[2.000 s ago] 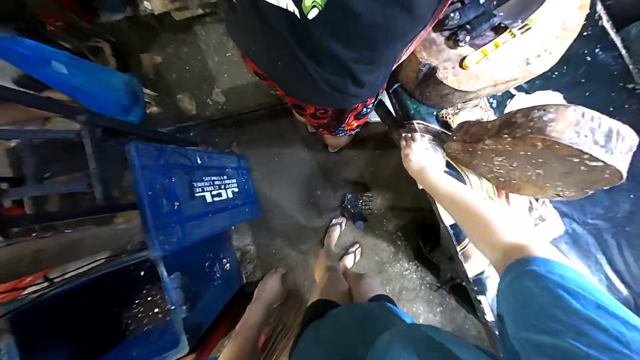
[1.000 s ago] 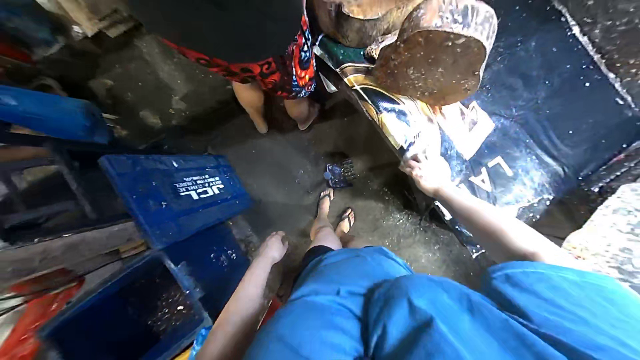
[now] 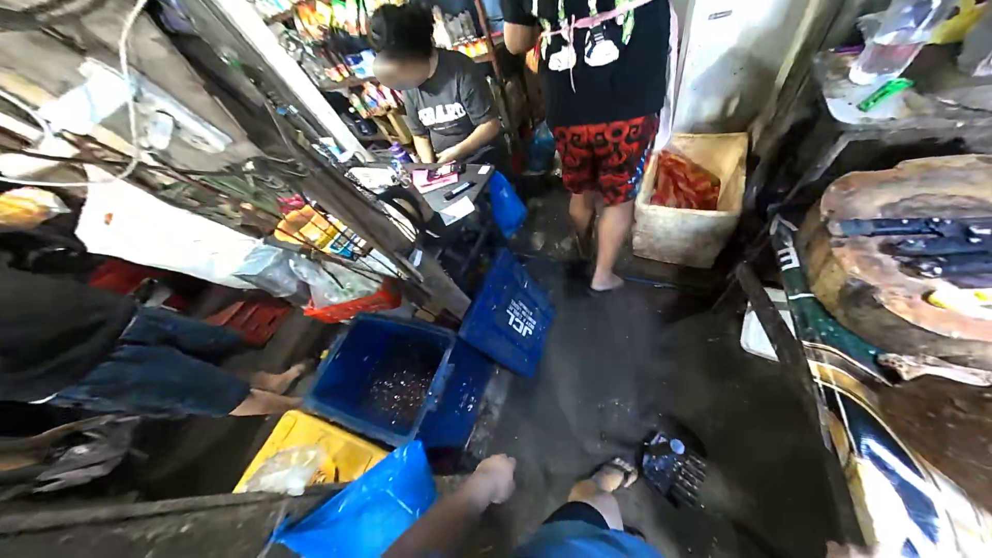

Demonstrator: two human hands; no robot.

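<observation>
My left hand (image 3: 493, 479) hangs low over the wet floor with its fingers curled and nothing seen in it. It is to the right of a blue plastic sheet or bag (image 3: 376, 504) and below the blue cooler box (image 3: 380, 380), whose blue lid (image 3: 509, 314) stands tilted beside it. Only a sliver of my right hand (image 3: 843, 550) shows at the bottom edge, near the printed tarpaulin (image 3: 883, 473) over the stall. What it touches is hidden. Dark-handled tools (image 3: 922, 227) lie on a thick round wooden chopping block (image 3: 852, 201) at the right.
A person in patterned red shorts (image 3: 608, 159) stands ahead, beside a white foam box (image 3: 682, 236). Someone sits at a small table (image 3: 477, 186); another person's jeans (image 3: 155, 372) show at left. A yellow lid or crate (image 3: 349, 452) and a dark floor grate (image 3: 674, 469) lie low.
The view has swung up and left, showing the shop and the seated person. My right hand, earlier on the edge of the tarpaulin-covered stall, is now almost out of frame. The person in shorts has turned away.
</observation>
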